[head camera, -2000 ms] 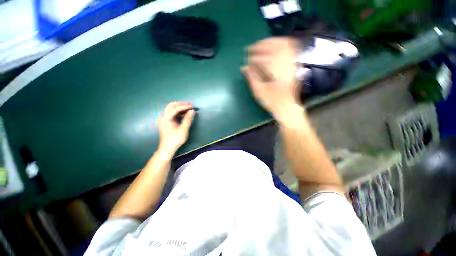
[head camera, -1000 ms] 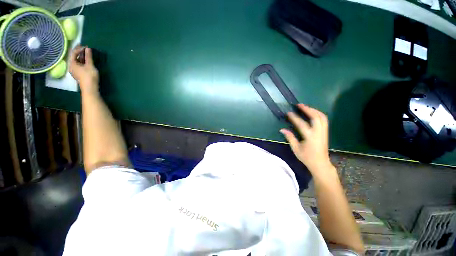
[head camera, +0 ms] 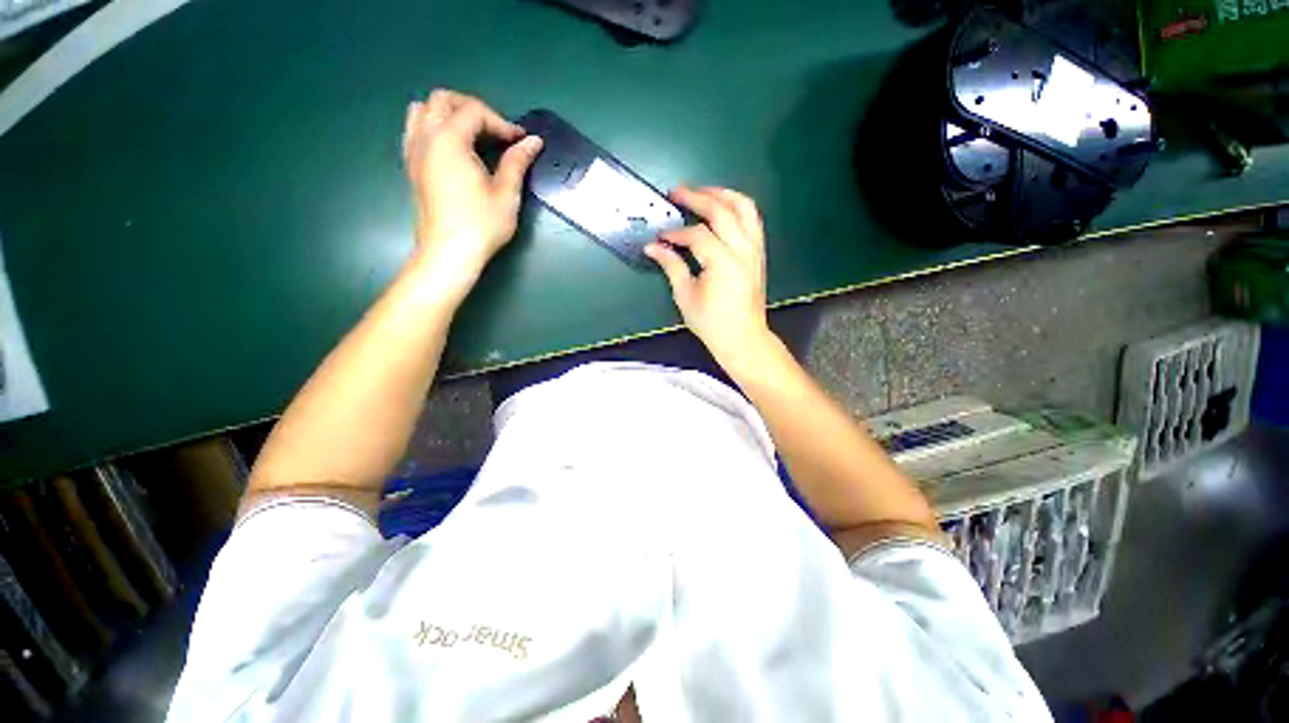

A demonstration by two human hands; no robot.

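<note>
A black panel [head camera: 601, 194], flat and oblong with rounded ends and a white area in its middle, is held on or just above the green bench [head camera: 311, 240]. My left hand [head camera: 467, 172] grips its upper left end between thumb and fingers. My right hand [head camera: 717, 261] grips its lower right end with thumb and fingertips. A pile of black panels [head camera: 1025, 134] with white reflections or labels stands to the right near the bench edge.
A dark part [head camera: 643, 14] lies at the top, cut off by the picture's edge. A green printed box [head camera: 1216, 50] is at the upper right. Slotted off-white crates [head camera: 1046, 544] stand below the bench at the right.
My left hand has moved right from beside the fan, and both hands now hold a panel. The open oblong frame by my right hand no longer shows separately. The view has shifted right.
</note>
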